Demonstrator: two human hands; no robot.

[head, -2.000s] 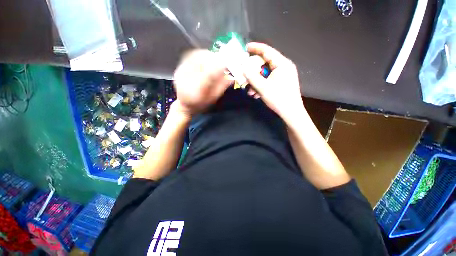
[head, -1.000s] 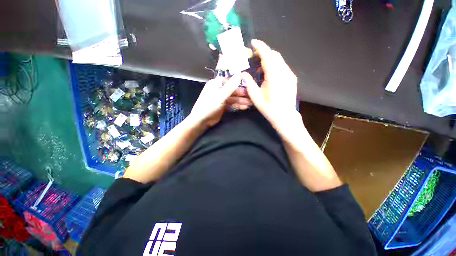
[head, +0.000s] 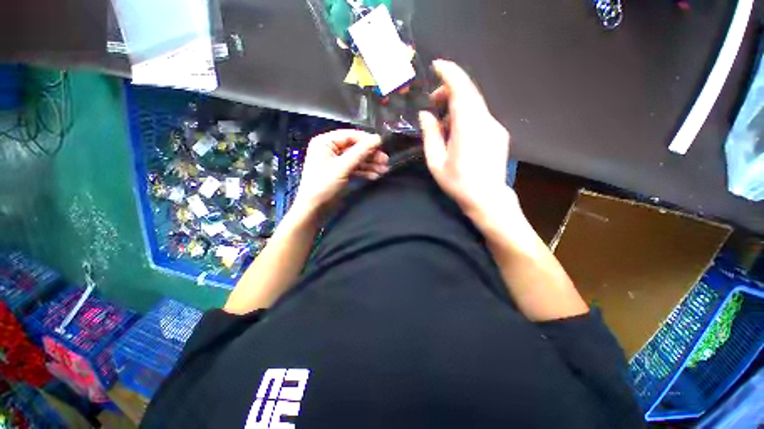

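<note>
A plush doll with green hair and a yellow part lies in a clear bag on the dark table; its white hang tag (head: pixel 382 49) faces up. The bag's near end (head: pixel 402 124) is at the table's front edge. My left hand (head: pixel 342 163) is just below that end, thumb and fingertips together; whether they pinch the thin flap cannot be seen. My right hand (head: pixel 465 138) is beside the bag's right edge, thumb and forefinger apart, with nothing visible between them.
A stack of empty bags (head: pixel 167 42) lies at the table's left. A blue crate (head: pixel 151 230) of bagged dolls stands below left. An open cardboard box (head: pixel 637 260) is at lower right. A metal chain (head: pixel 609 12), white strip (head: pixel 712 80) and bluish plastic bag (head: pixel 748 134) lie at right.
The bagged doll has moved away from me and lies flatter on the table. My hands, close together at its near end a second ago, have moved apart.
</note>
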